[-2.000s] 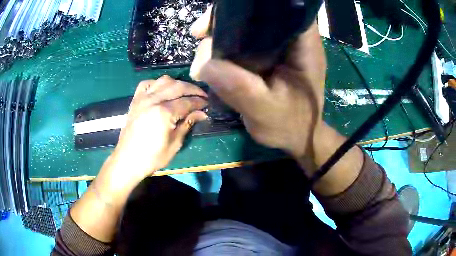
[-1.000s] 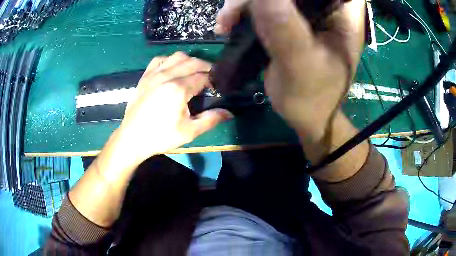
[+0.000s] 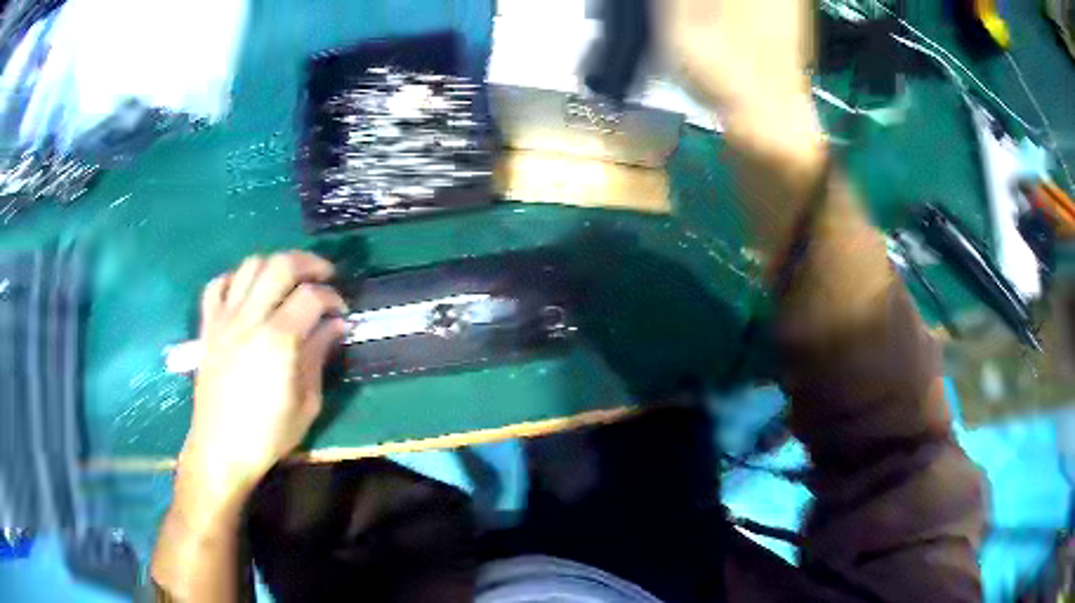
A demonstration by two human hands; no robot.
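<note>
The long black fixture (image 3: 472,344) lies on the green bench with a silver-white aluminium profile (image 3: 383,322) along its groove. A small shiny fitting (image 3: 448,316) sits on the profile, and a small ring shows farther right. My left hand (image 3: 262,342) is curled over the fixture's left end and grips the profile, whose tip sticks out left of the hand. The fixture's left end is hidden. My right hand (image 3: 737,53), blurred and cut by the top edge, holds the black electric screwdriver (image 3: 619,50) in front of the white screw feeder (image 3: 536,47).
A black tray (image 3: 309,147) of shiny small pieces stands behind the fixture, beside the feeder's tan base (image 3: 584,179). Bright strips (image 3: 153,59) lie far left, grey strips (image 3: 41,365) at the left edge. A black stick-shaped tool (image 3: 978,271) and white power strip (image 3: 1008,200) lie right.
My right hand has lifted the screwdriver off the fixture to the feeder. My left hand has moved left along the fixture, uncovering the fitting. The profile now sticks out at the left.
</note>
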